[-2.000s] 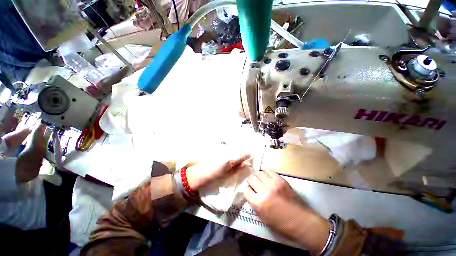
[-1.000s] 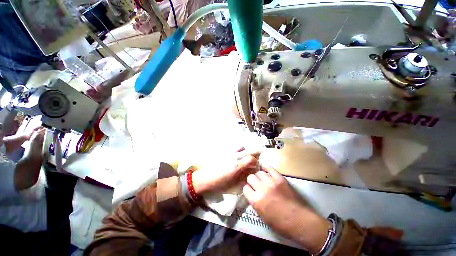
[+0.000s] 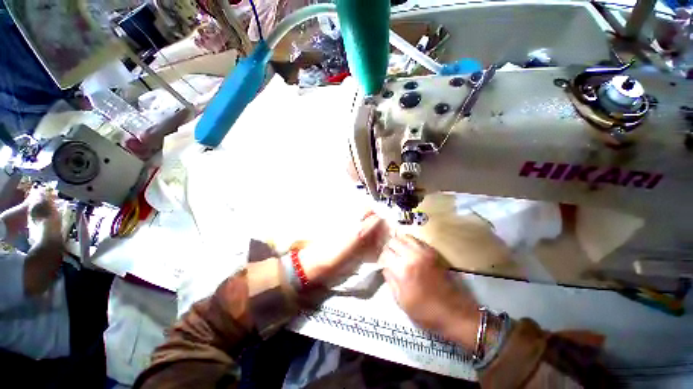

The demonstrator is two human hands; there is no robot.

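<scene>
A white cloth piece (image 3: 363,279) lies under and between my hands, just in front of the needle; glare hides its edges. My left hand (image 3: 359,241), with a red bead bracelet, has its fingers on the cloth close to the presser foot (image 3: 410,216). My right hand (image 3: 416,275), with a metal bangle, pinches the cloth beside it, near the front of the tan machine bed (image 3: 463,247). The off-white HIKARI machine head (image 3: 486,144) stands at right.
A blue paddle-shaped lamp (image 3: 232,99) and a green cone (image 3: 365,45) hang near the needle end. White cloth (image 3: 281,159) covers the table at left. Another person's hands (image 3: 45,220) work at a neighbouring machine (image 3: 80,163). White pieces (image 3: 524,224) lie under the arm. A ruler marks the front edge (image 3: 380,332).
Both hands have moved forward, closer to the needle. The cloth has moved with them, and more of the ruler shows. The view has shifted slightly.
</scene>
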